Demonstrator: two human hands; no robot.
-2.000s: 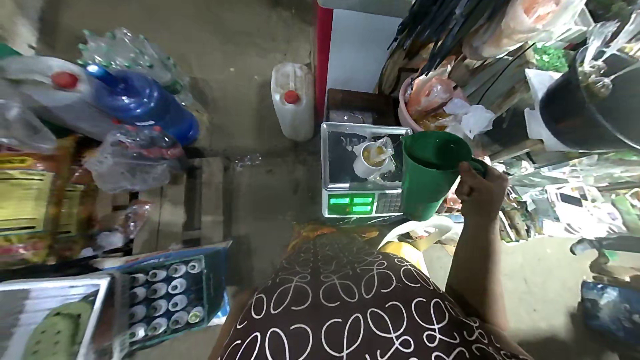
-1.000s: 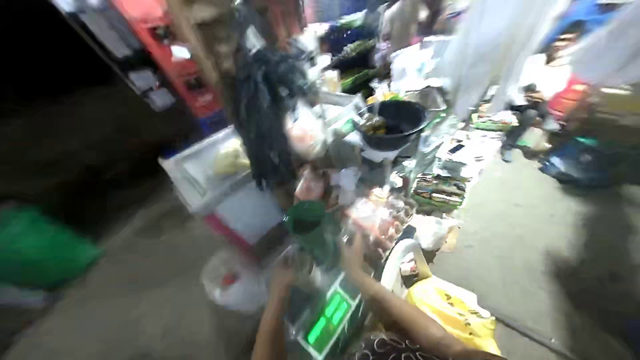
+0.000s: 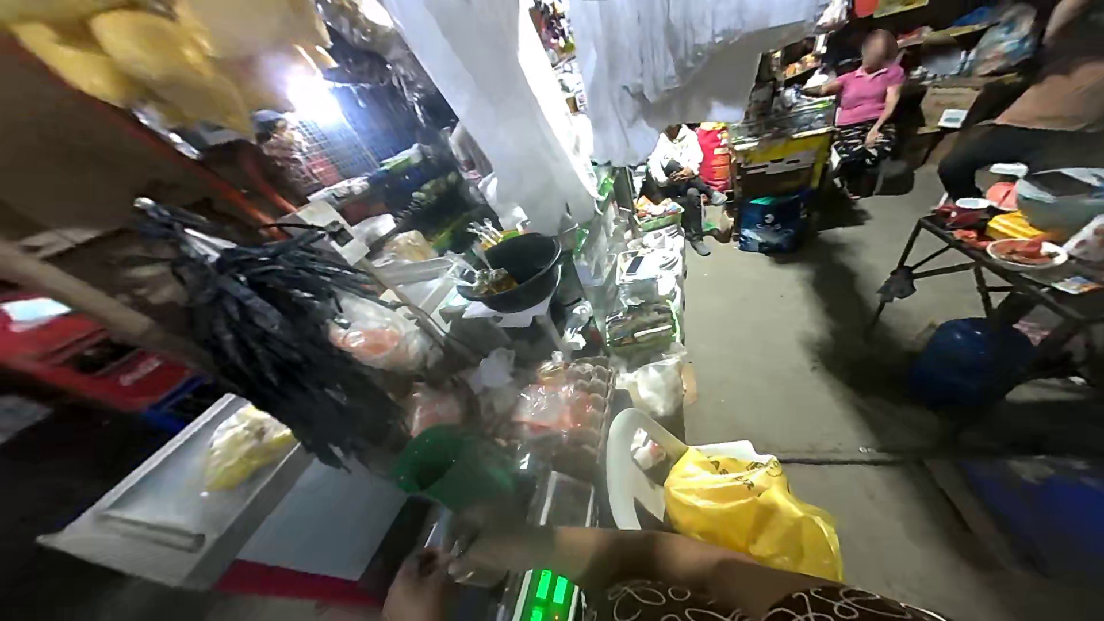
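Observation:
My left hand point(image 3: 420, 582) is low in the view, beside the electronic scale with its lit green display point(image 3: 548, 593). Its fingers are bent near something pale or clear that is too blurred to name. My right hand point(image 3: 479, 539) reaches in from the right, its forearm crossing above the display, and is blurred just below the green plastic pitcher point(image 3: 466, 470). Whether it grips the pitcher cannot be told. The pitcher's mouth faces up and left. Behind it lie bagged pinkish goods point(image 3: 548, 405) and a tray of eggs point(image 3: 593, 384).
Black plastic strips point(image 3: 267, 336) hang at left above a white chest point(image 3: 319, 526). A black basin point(image 3: 522, 276) stands ahead. A yellow plastic bag point(image 3: 750, 509) is on a white plastic chair point(image 3: 623, 466) at right. People sit farther back, and a metal-legged table point(image 3: 975, 250) holds food.
Two seconds ago my right hand held the pitcher by its handle beside a white cup on the scale; my left hand was not in view. The view has swung up toward the stalls.

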